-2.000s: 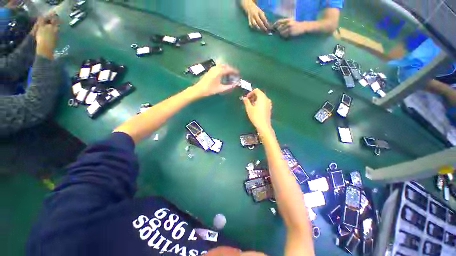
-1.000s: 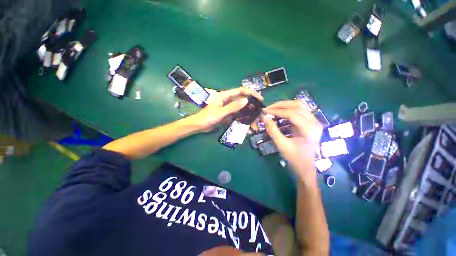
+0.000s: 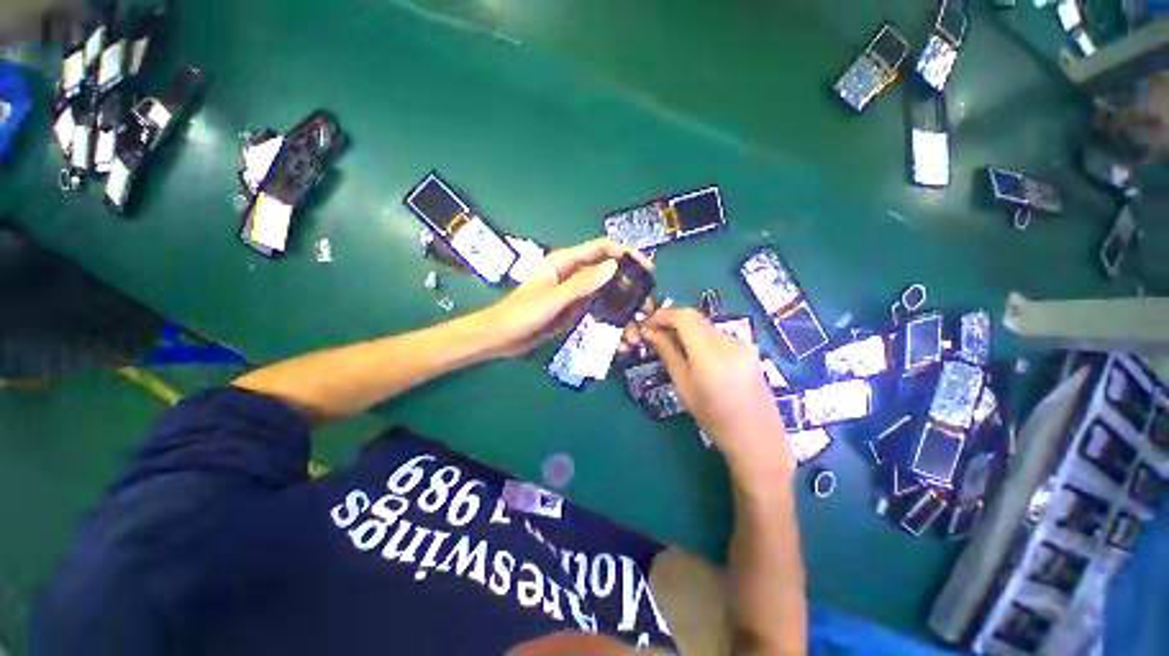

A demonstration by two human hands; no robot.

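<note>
My left hand holds a black phone housing with a bright white-silver panel at its lower end, slanting down to the left. My right hand is at the housing's right edge, thumb and fingertips pinched together there. Whether a small part is between those fingertips cannot be made out. Just beyond my hands lie two board-and-screen assemblies, one above and one to the upper left, each with an orange strip between board and screen.
Another board-and-screen assembly lies right of my hands, near a heap of silvery boards. A blister tray is at the lower right, below a grey metal support. Black phones and another heap lie at left. A round pale disc is near me.
Two seconds ago my hands were apart, farther out over the surface. They have since come together around the black housing. Over the last second, my right hand has shifted left and closed its fingertips at the housing's edge.
</note>
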